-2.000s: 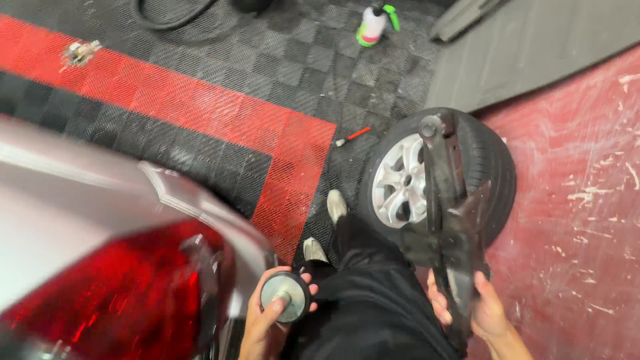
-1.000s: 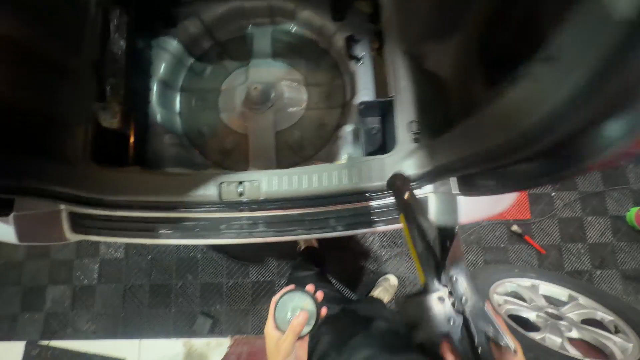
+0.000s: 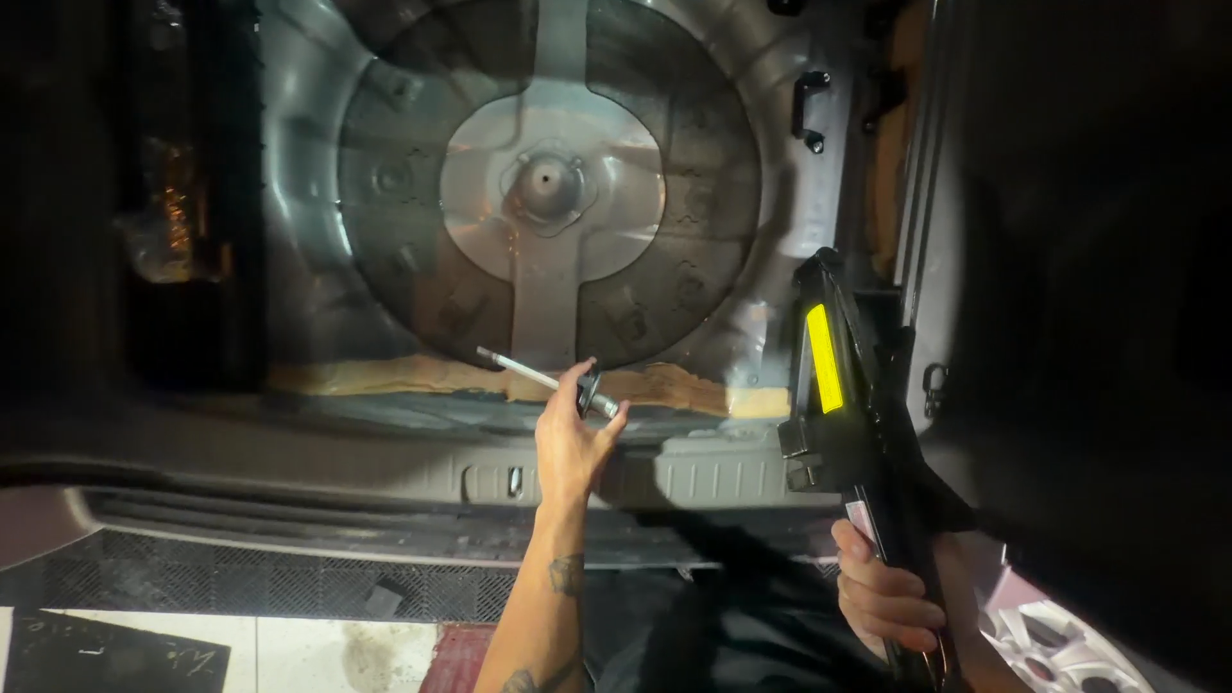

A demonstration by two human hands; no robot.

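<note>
Over the rear edge of a car's spare wheel well (image 3: 385, 260), my left hand (image 3: 577, 423) grips a spare wheel hold-down bolt (image 3: 525, 372) by its round head; the threaded shaft points up and left. My right hand (image 3: 890, 592) is closed around a black scissor jack (image 3: 857, 414) with a yellow label. The jack's far end lies over the right side of the well, near a black bracket (image 3: 811, 111). A round ribbed floor with a raised metal centre hub (image 3: 545, 183) shows inside the well.
The ribbed trunk sill (image 3: 712, 472) crosses below the well. A dark side recess (image 3: 178, 327) lies left, and dark trim borders the right. An alloy wheel (image 3: 1068, 645) lies at the lower right, outside the car. Black floor tiles (image 3: 289, 577) show beyond the bumper.
The view has swung from the floor beside the car to the open trunk. Both hands have moved forward over the trunk with the bolt and the jack. The bolt has turned so that its shaft shows.
</note>
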